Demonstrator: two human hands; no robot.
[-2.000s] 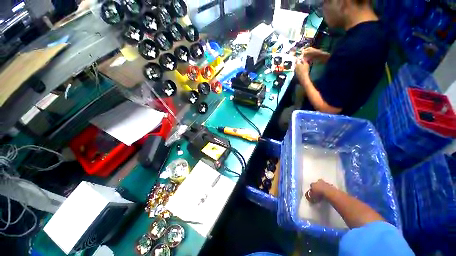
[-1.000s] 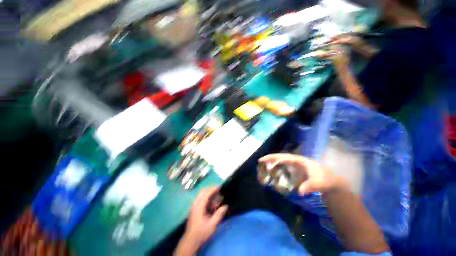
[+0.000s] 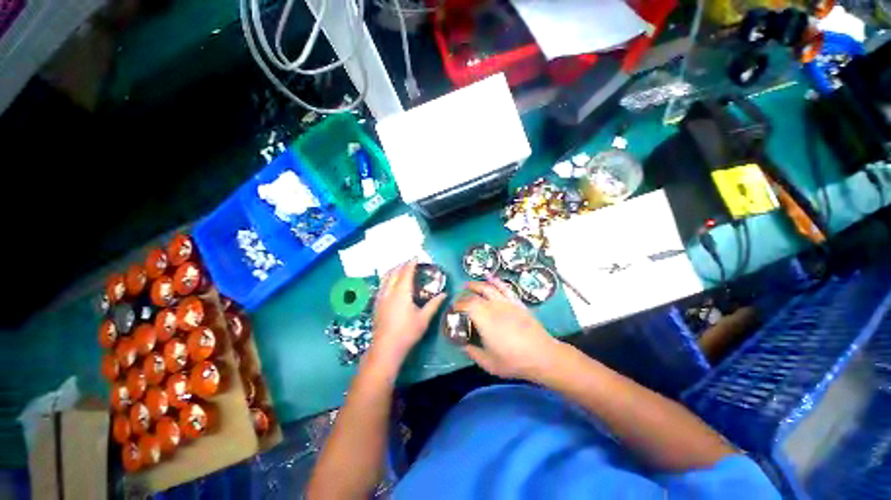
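Note:
My left hand (image 3: 396,311) is around a dark round housing (image 3: 429,282) with a circuit board inside, at the bench near its front edge. My right hand (image 3: 503,327) holds another dark round housing (image 3: 457,327) just to the right and nearer me; its inside faces up. Several similar housings (image 3: 481,261) stand together just beyond my right hand, partly hidden by it. A green ring-shaped spool (image 3: 350,296) lies left of my left hand, with a pile of small parts (image 3: 350,338) beside it.
Orange housings (image 3: 166,356) stand in rows on cardboard at left. Blue bins (image 3: 259,234), a green bin (image 3: 342,161) and a white box (image 3: 452,142) stand behind. A small-component pile, white paper (image 3: 622,259), an iron stand (image 3: 744,189) and a blue tote (image 3: 830,381) are at right.
The view has swung left along the bench. My right hand was in the blue tote, then lifted a round housing; it is now over the bench beside my left hand.

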